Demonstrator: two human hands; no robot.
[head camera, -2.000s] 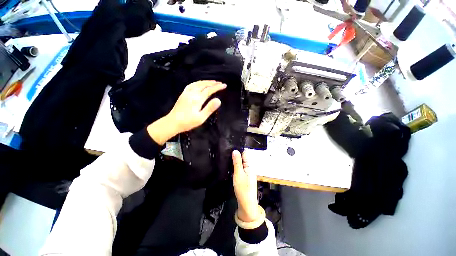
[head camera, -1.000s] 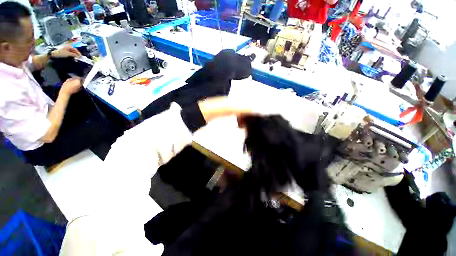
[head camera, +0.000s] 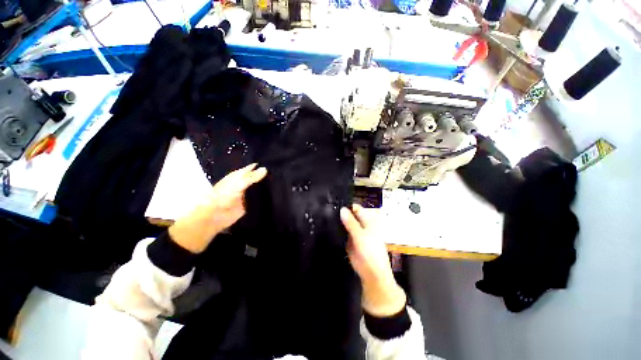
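Note:
A black garment (head camera: 299, 169) with small shiny silver dots lies over the table and down over the wearer's lap. My left hand (head camera: 221, 204) lies flat on its left part, fingers stretched towards the middle. My right hand (head camera: 367, 253) is at its right edge, fingertips against the cloth just below the machine; whether they pinch it is not clear. The off-white overlock machine (head camera: 415, 140) stands right of the garment, whose edge runs along the machine's left side. The presser foot is hard to make out.
A long black cloth heap (head camera: 116, 155) lies on the left. Another black pile (head camera: 541, 225) hangs at the table's right end by the wall. Black thread cones (head camera: 592, 73) stand upper right. Orange-handled scissors (head camera: 43, 146) and a grey machine (head camera: 17, 116) are far left.
The view has swung back down from the neighbouring worker to the table. The garment, bunched and blurred one second ago, now lies spread beside the machine with both hands at it.

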